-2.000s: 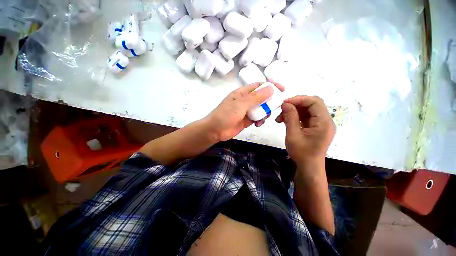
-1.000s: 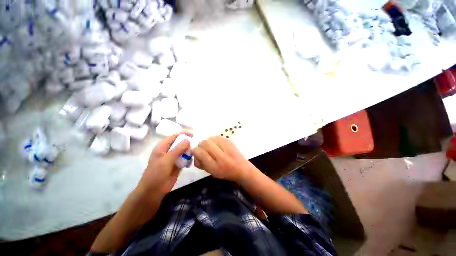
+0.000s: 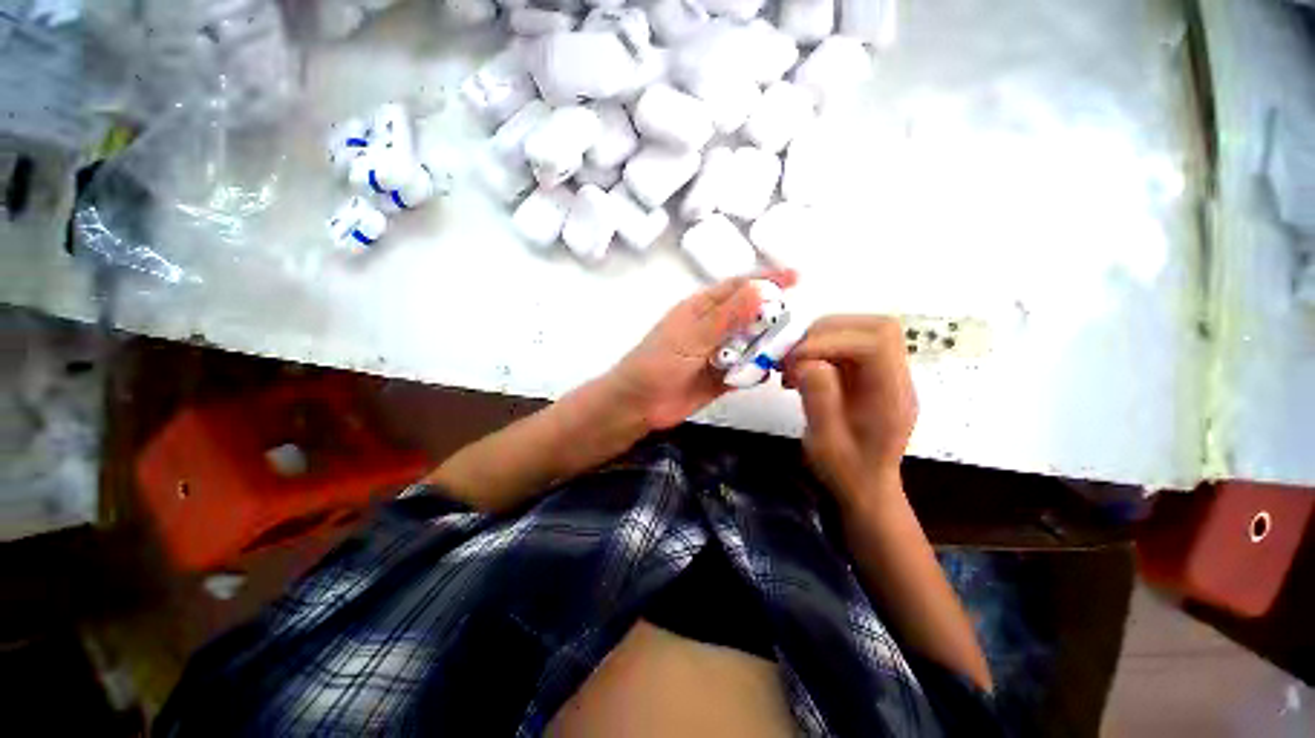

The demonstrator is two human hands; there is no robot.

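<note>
My left hand [image 3: 675,353] holds a white charging case [image 3: 753,340] near the table's front edge. The case looks open, with small dark spots on its inner side. A blue tape tab [image 3: 766,362] shows at its lower right. My right hand [image 3: 854,378] has its fingertips pinched at the blue tab; whether they grip it is too small to tell. Several blue-marked cases [image 3: 378,176] sit in a small group to the left. A pile of plain white cases [image 3: 663,123] lies beyond my hands.
Small dark dots on a yellowish strip [image 3: 935,338] lie right of my right hand. A crumpled clear bag [image 3: 173,216] is at left. Whitish film pieces [image 3: 1053,202] lie at right. Orange-red stools [image 3: 217,476] stand under the table, and a brown box [image 3: 1050,620] is at lower right.
The view has swung back left from the right part of the table. The held case, closed two seconds ago, now looks open, and my right fingertips are at its blue tab.
</note>
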